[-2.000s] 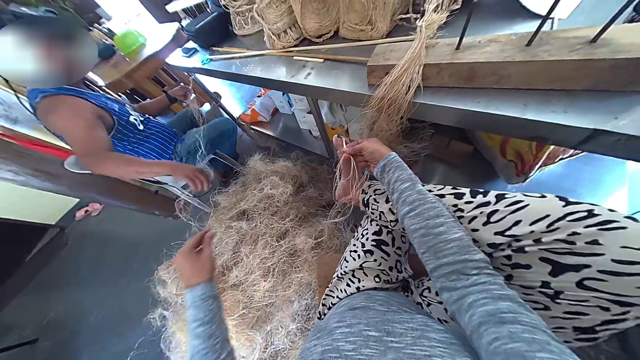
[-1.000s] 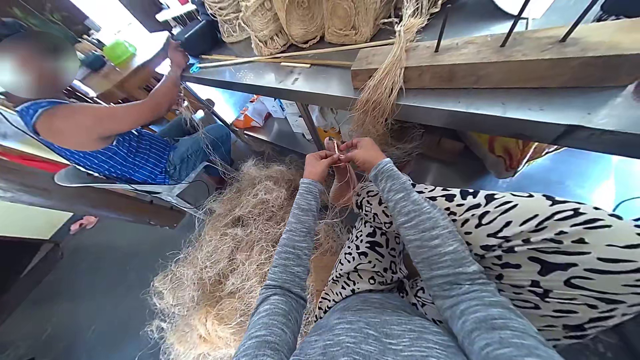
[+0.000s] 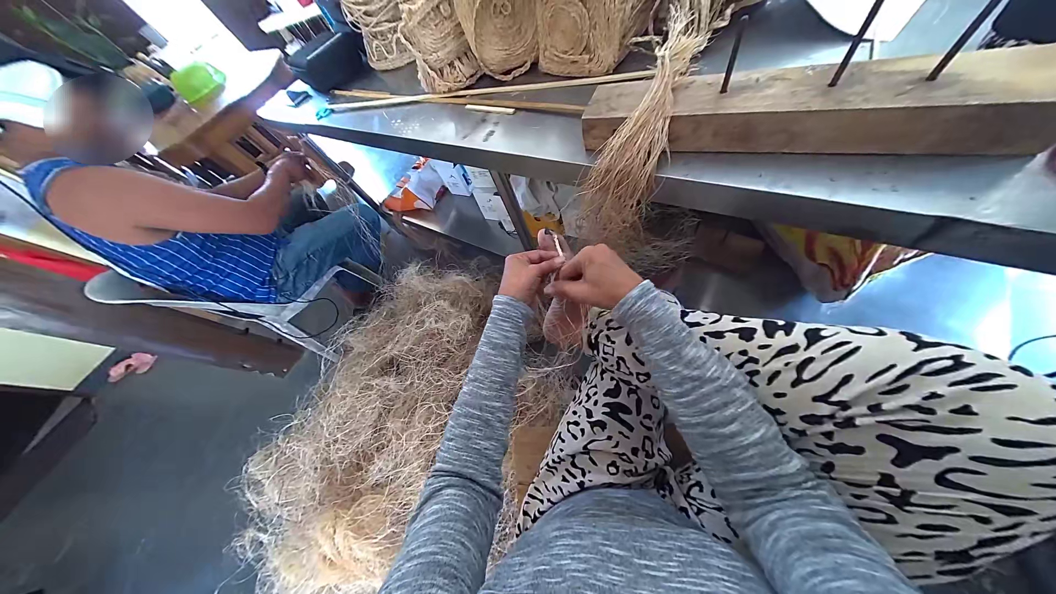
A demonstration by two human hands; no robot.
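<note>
My left hand (image 3: 530,275) and my right hand (image 3: 596,276) are close together above my bare foot (image 3: 563,320), near its toes. Both pinch pale fibre strands (image 3: 558,247) between the fingertips; the exact hold is too small to make out. To the left of my foot a big tangled heap of loose natural fibre (image 3: 371,412) lies on the floor. A combed bundle of straw-coloured fibre (image 3: 635,140) hangs over the front edge of the table, beyond my right hand.
A metal-topped table (image 3: 462,136) crosses the back, bearing coiled fibre braids (image 3: 503,37), thin wooden sticks (image 3: 495,91) and a wooden beam (image 3: 808,107) with upright metal spikes. A co-worker sits at the left on a white chair (image 3: 206,307), handling strands. Bags and boxes lie under the table.
My left hand, apart over the heap two seconds ago, has come to my right hand at the foot. The co-worker's raised arm has come down from the table edge.
</note>
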